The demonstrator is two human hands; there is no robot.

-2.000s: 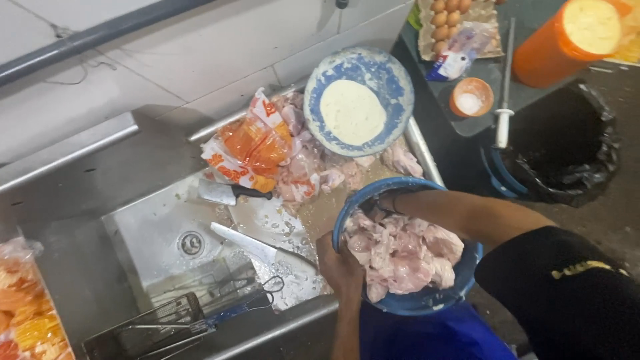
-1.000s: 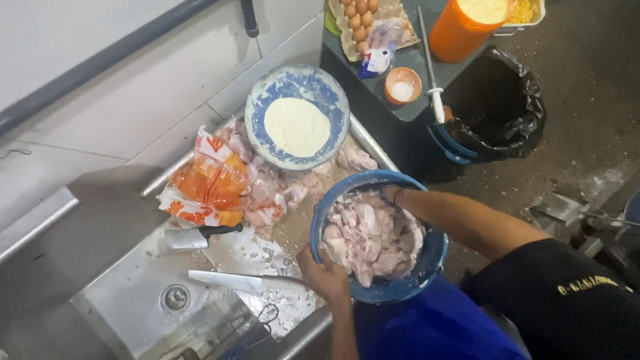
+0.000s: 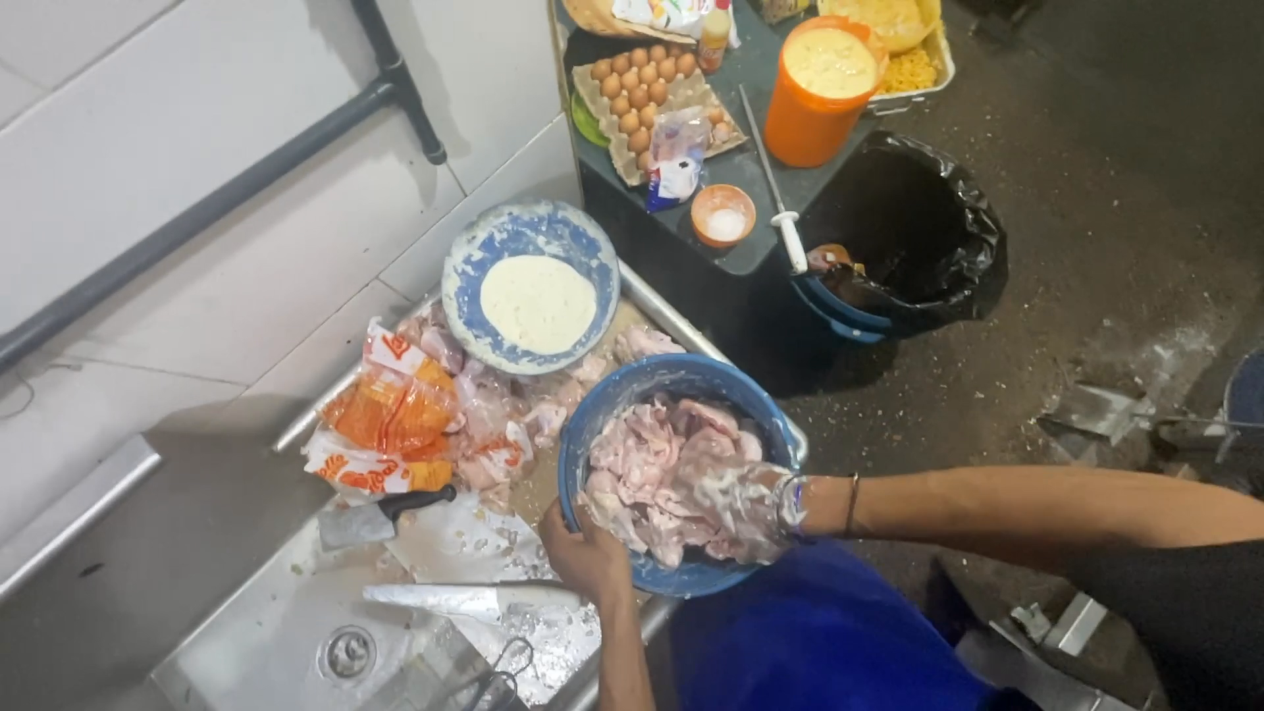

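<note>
A blue plastic bucket (image 3: 681, 373) full of raw chicken pieces (image 3: 642, 464) stands at the counter's edge, close to my body. My left hand (image 3: 592, 558) grips the bucket's rim at its lower left. Inside a thin clear glove coated with pale wet batter, my right hand (image 3: 746, 499) lies among the chicken; its fingers are hard to make out. Behind the bucket is a blue bowl (image 3: 464, 286) of pale flour. Orange and white plastic packaging (image 3: 395, 415) lies to the left on more raw chicken (image 3: 538, 405).
A cleaver (image 3: 360, 526) and a white-handled knife (image 3: 444, 599) lie by the sink drain (image 3: 348, 654). On the dark side table are an egg tray (image 3: 627, 163), a sharpening steel (image 3: 787, 232), a small orange bowl (image 3: 723, 215) and an orange container (image 3: 805, 128). A bag-lined bin (image 3: 973, 247) stands beside it.
The camera view has shifted, bringing more of the side table into sight. My left hand stays on the bucket's rim; my right hand, deeper among the chicken before, now shows its gloved back.
</note>
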